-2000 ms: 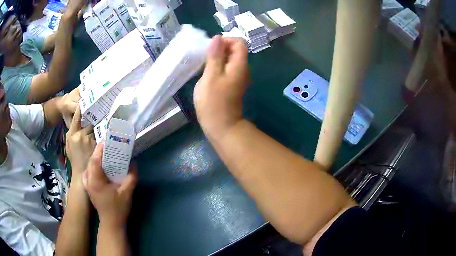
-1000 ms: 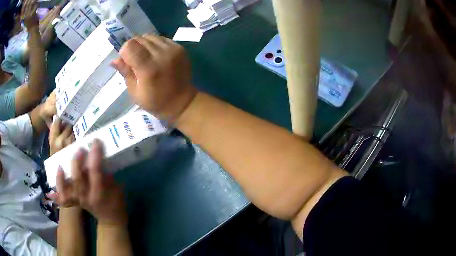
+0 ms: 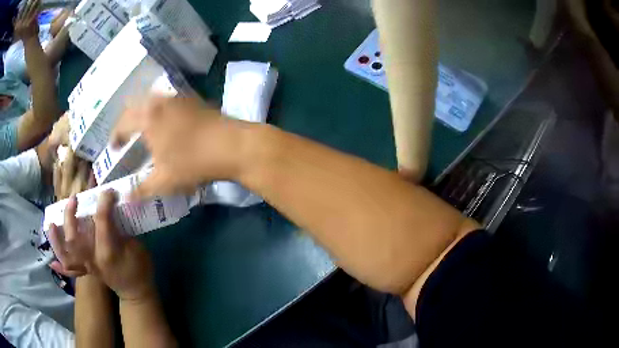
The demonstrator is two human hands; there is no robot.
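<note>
My left hand (image 3: pixel 105 248) holds a long white printed carton (image 3: pixel 166 211) lying on its side, with its fingers spread over the top. My right hand (image 3: pixel 173 143) is blurred, above the carton. Its fingers are apart, its thumb is at the carton's upper side, and I see nothing in it. A soft white wrapped bundle (image 3: pixel 248 92) lies on the table, partly covered by my right wrist. A white piece also shows below the wrist; whether it is the same bundle I cannot tell. The carton's right end is partly unclear.
More long white cartons (image 3: pixel 112 81) lie and stand behind my hands. A loose white card (image 3: pixel 250 32) and leaflet stacks (image 3: pixel 282 9) are at the far centre. A light blue phone (image 3: pixel 458 95) lies behind a cream pole (image 3: pixel 410 102). Other people's hands are at the left.
The white bundle, held up in my right hand two seconds ago, is not in that hand now; a white bundle lies on the table. My left hand's carton has turned from upright to lying. My right hand has opened.
</note>
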